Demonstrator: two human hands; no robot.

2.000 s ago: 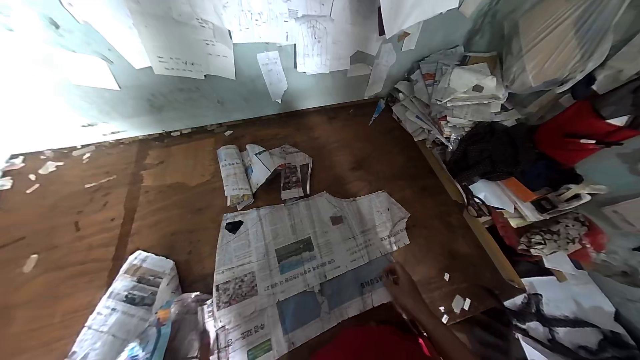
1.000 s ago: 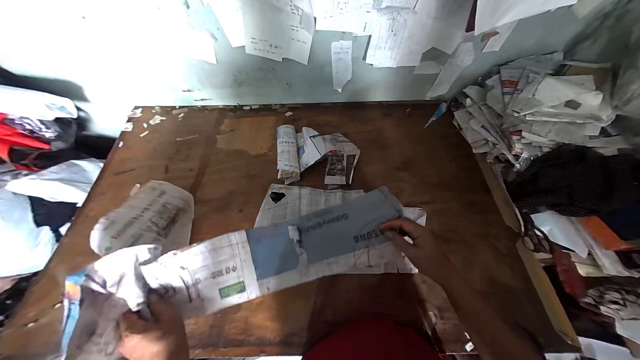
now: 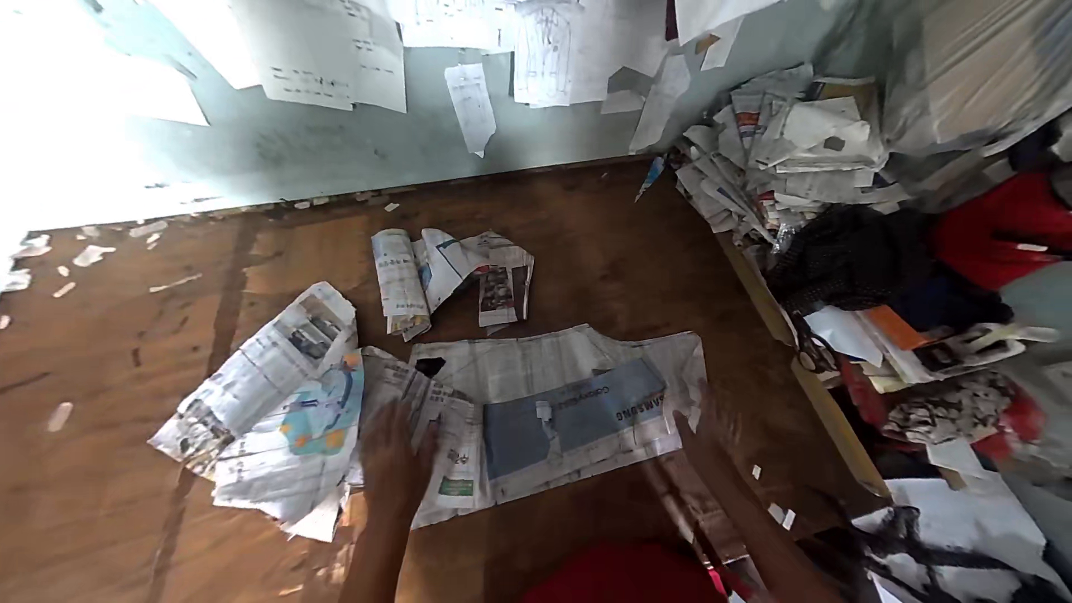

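Observation:
A cut newspaper piece with a blue-grey printed area [image 3: 578, 414] lies on the brown table, over a wider cut newspaper sheet [image 3: 536, 356]. My left hand [image 3: 398, 448] rests on the newspaper at its left end, fingers apart. At the right end my right hand [image 3: 703, 427] touches the paper edge, slightly blurred, fingers apart. Left of my left hand lie a folded newspaper piece [image 3: 268, 368] and a crumpled newspaper with a coloured print [image 3: 293, 456]. Behind the flat sheets sit a rolled newspaper piece [image 3: 400, 276] and a bent newspaper strip [image 3: 502, 289].
Stacked papers [image 3: 812, 142] stand at the back right. Dark cloth [image 3: 854, 260], scissors [image 3: 812, 347] and red fabric [image 3: 1001, 226] lie beyond the yellowish wooden table edge [image 3: 837, 427]. Paper scraps [image 3: 92, 255] dot the wooden table [image 3: 620, 243]. Sheets [image 3: 471, 105] hang on the wall.
The long newspaper piece, lifted between both hands a second ago, now lies on the wider sheet. My left hand has moved right, off the crumpled end. The view has shifted.

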